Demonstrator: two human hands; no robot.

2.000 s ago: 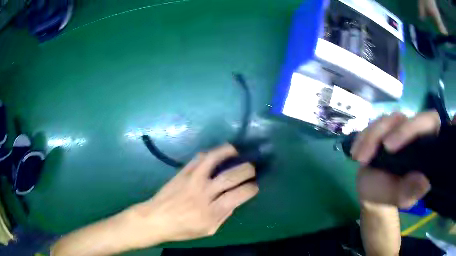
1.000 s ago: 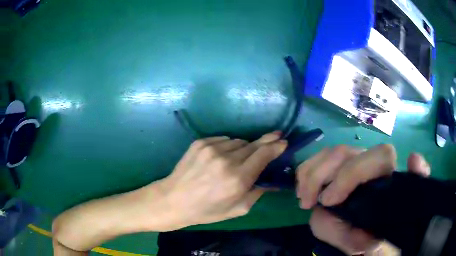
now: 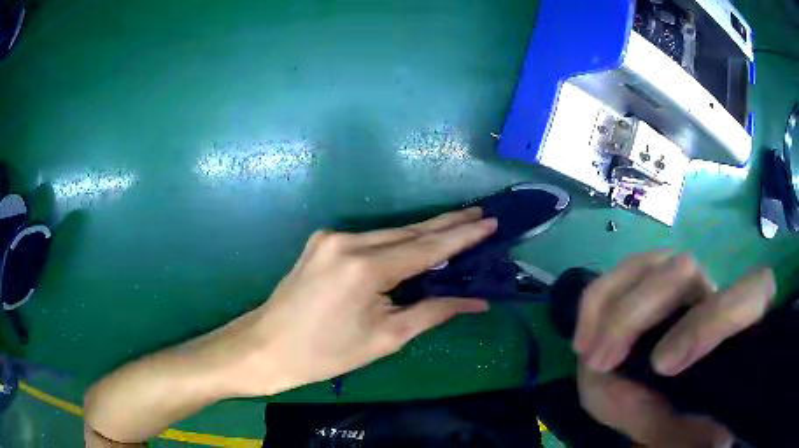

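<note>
A dark navy workpiece lies on the green table in front of me, with a pale-edged oval part at its far right end. Thin dark strips stick out from it toward the near edge. My left hand lies over the workpiece and holds it, with the thumb along its near side. My right hand is wrapped around a thick black electric screwdriver, whose front end points left at the workpiece. The bit's tip and any screw on it cannot be made out.
A blue and white screw feeder stands at the upper right, with a metal rail at its front. A small metal speck lies near it. More dark pale-edged parts lie at the far left, others at the right edge.
The workpiece has been turned over, so its strips now point toward me and the oval part shows on the far side. My right hand with the screwdriver has shifted slightly right.
</note>
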